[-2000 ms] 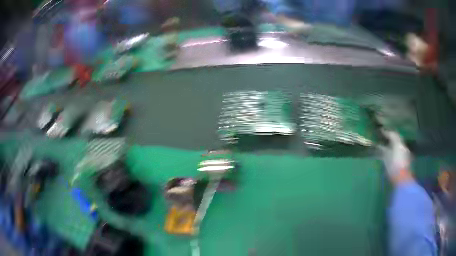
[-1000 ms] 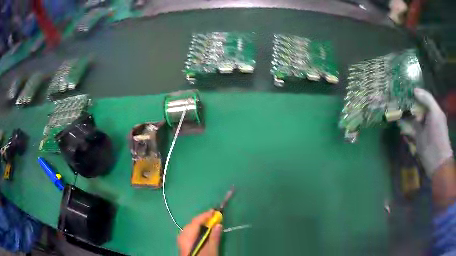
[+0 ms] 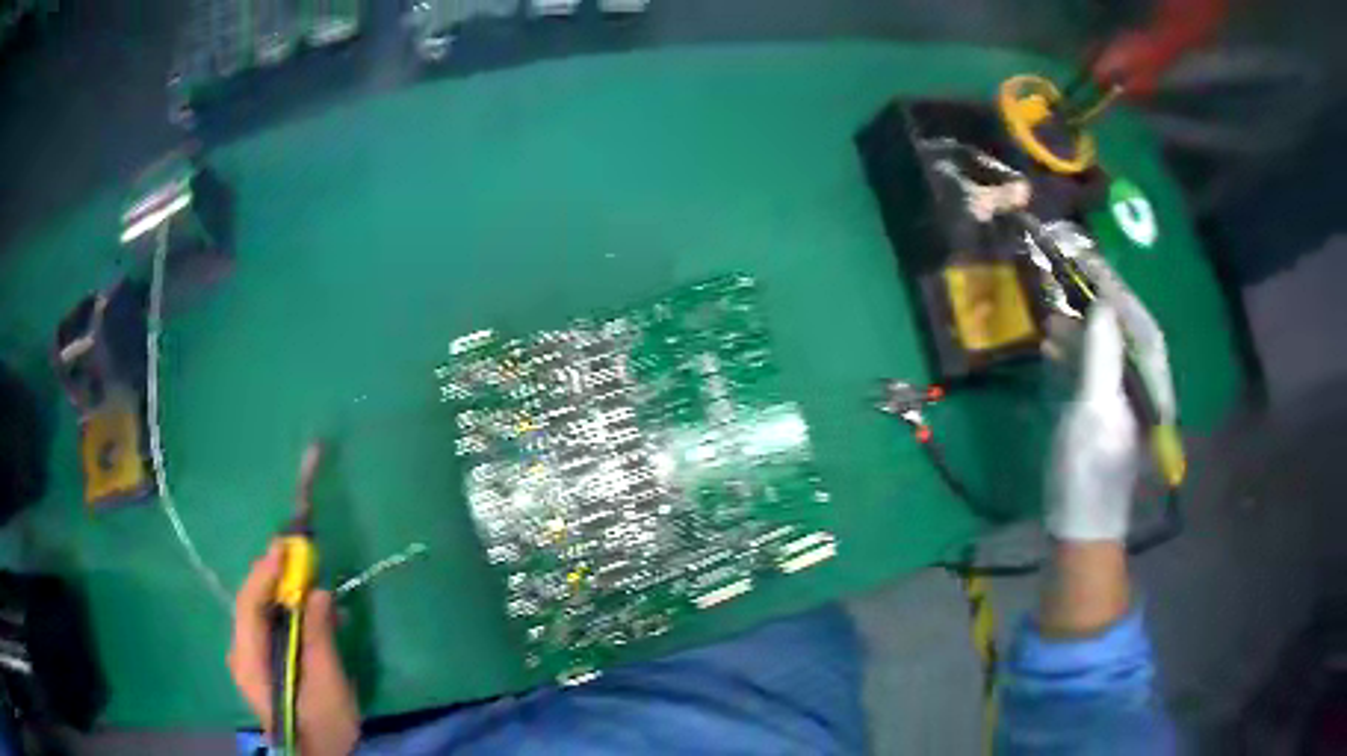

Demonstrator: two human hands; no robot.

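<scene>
A green circuit board (image 3: 635, 473) lies on the mat in front of me, its silvery joints facing up. My left hand (image 3: 296, 650), bare and partly cut off by the bottom edge, holds a yellow-and-black soldering iron (image 3: 297, 569) with its tip up, left of the board. Thin solder wire (image 3: 160, 428) curves from the spool (image 3: 160, 207) to this hand, and a short end sticks out toward the board. My right hand (image 3: 1101, 421), white-gloved and blurred, is at the right iron stand (image 3: 916, 222). Its fingers lie around a second soldering iron's handle (image 3: 1139, 392), angled toward the stand.
The left stand has a yellow sponge (image 3: 111, 455); the right one has a sponge (image 3: 990, 307) and a yellow ring (image 3: 1046, 124). Small red-and-black cutters (image 3: 909, 402) lie right of the board. A green-and-white disc (image 3: 1132, 214) is beside the right stand. More boards (image 3: 266, 45) are at the top left.
The board that my right hand held at the conveyor now lies on the mat. My right hand has moved to the right stand. The view has turned down and right.
</scene>
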